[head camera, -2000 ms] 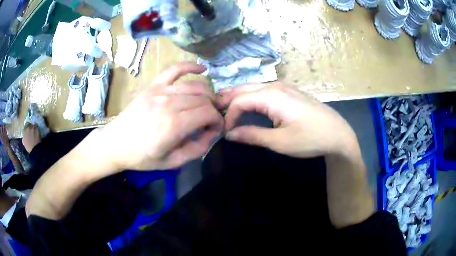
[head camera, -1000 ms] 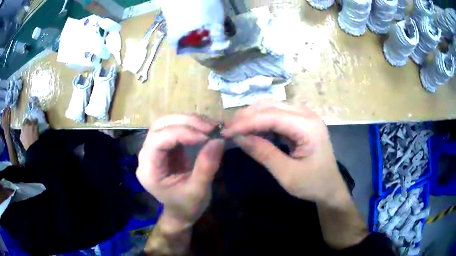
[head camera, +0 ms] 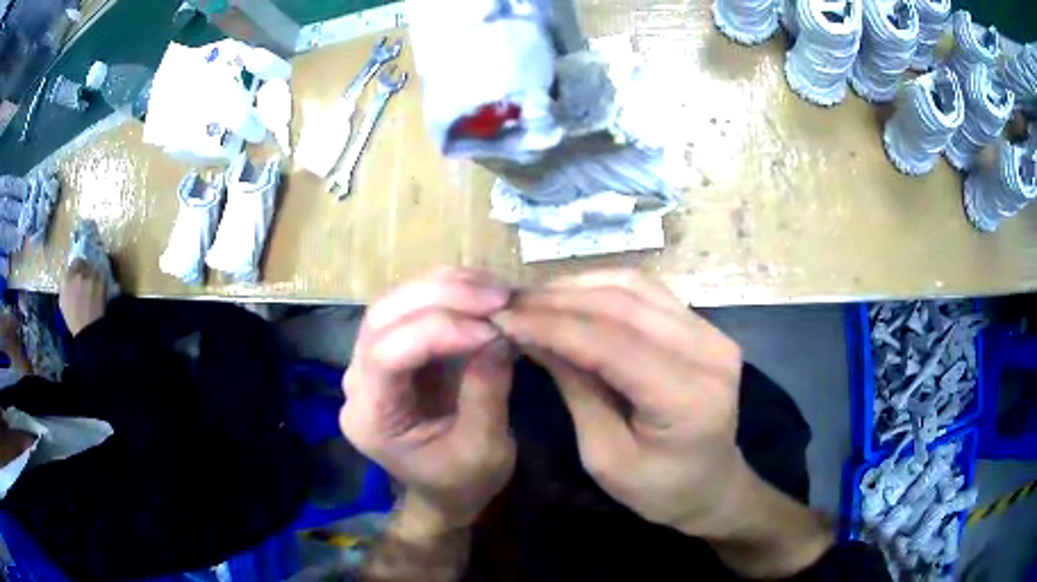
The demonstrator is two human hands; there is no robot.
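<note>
My left hand [head camera: 438, 381] and my right hand [head camera: 637, 387] are bare and meet at the fingertips just in front of the bench edge. The fingertips of both are pinched together; a tiny dark piece may be between them, but it is too small and too covered to tell. Beyond them stands a white machine head with a red patch [head camera: 487, 121], over a crumpled grey-white pad [head camera: 591, 176]. A white sheet [head camera: 594, 241] lies under the pad on the tan bench [head camera: 773, 244].
Ribbed sleeves [head camera: 923, 119] stand upright at right. Two white tubes [head camera: 245, 222], wrenches [head camera: 370, 131] and a crumpled white bag [head camera: 188, 100] lie at left. Blue bins [head camera: 861, 455] of small grey-white parts are below right. Another person's hand [head camera: 83, 293] is at far left.
My hands have drawn back from over the bench to in front of its edge, fingertips still together. The view has shifted, so more of the bench and wrenches shows.
</note>
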